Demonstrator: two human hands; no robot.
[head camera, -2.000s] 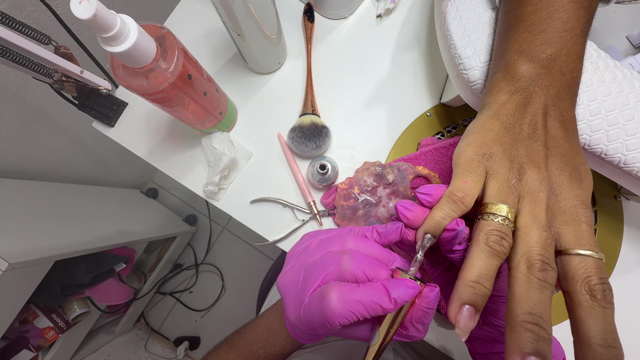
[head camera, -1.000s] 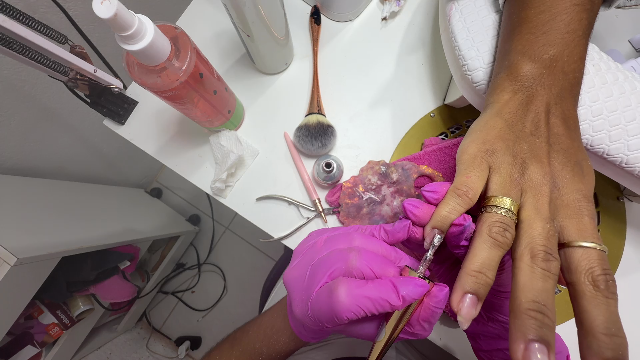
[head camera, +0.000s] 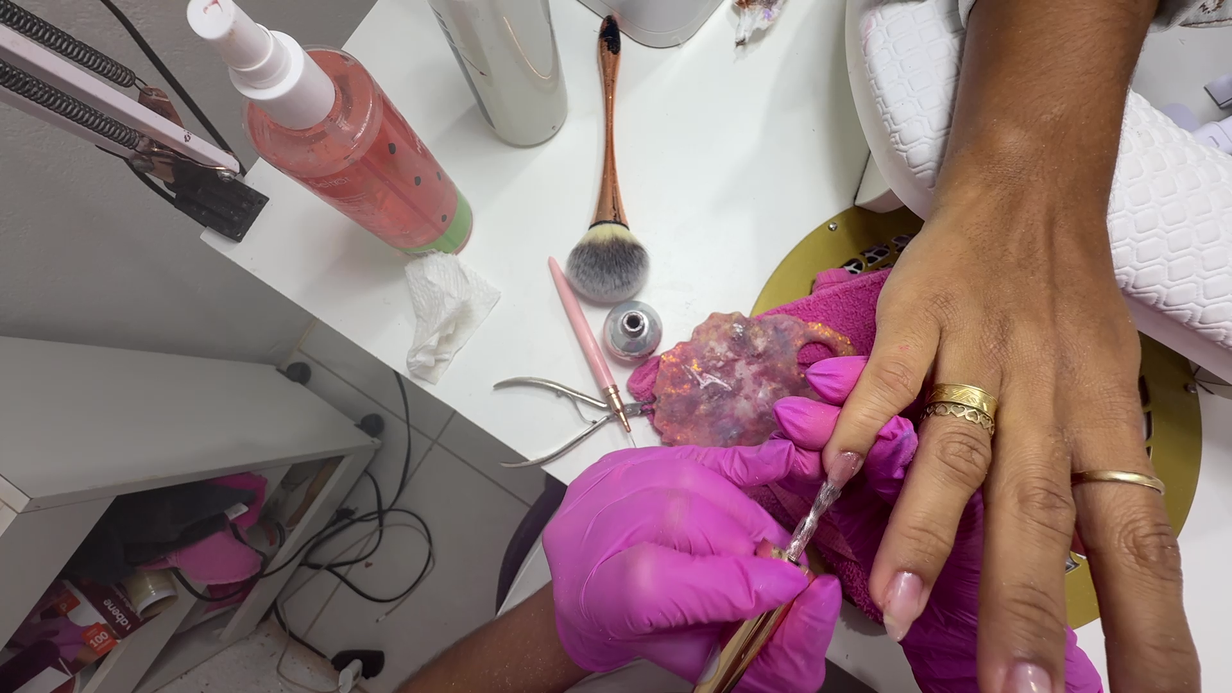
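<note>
My left hand (head camera: 674, 568), in a pink glove, pinches the gold handle (head camera: 756, 640) of a nail brush. Its wet, glossy bristles (head camera: 816, 515) point up at the nail of the outermost finger (head camera: 881, 385) of another person's hand (head camera: 1020, 289). That finger rests in the gloved fingertips of my right hand (head camera: 808, 423), whose palm is mostly hidden below. The other person's hand lies back up, with gold rings (head camera: 962, 404). A marbled, wavy-edged slab (head camera: 722, 375) sits on a pink towel (head camera: 847, 303). Left of it stand a small uncapped silver bottle (head camera: 632, 330), a pink pen-like tool (head camera: 582, 332) and metal nippers (head camera: 553, 387).
A fluffy brush (head camera: 608, 260), crumpled tissue (head camera: 448, 308), pink spray bottle (head camera: 356, 154) and whitish cylinder (head camera: 505, 67) are on the white table. A padded armrest (head camera: 1174, 212) supports the other person's arm. Cables (head camera: 385, 549) lie on the floor beside a shelf unit (head camera: 173, 423).
The brush tip, over the outermost finger's nail in the earlier frames, is now a little lower, at the nail's edge. My right hand keeps its hold on that finger.
</note>
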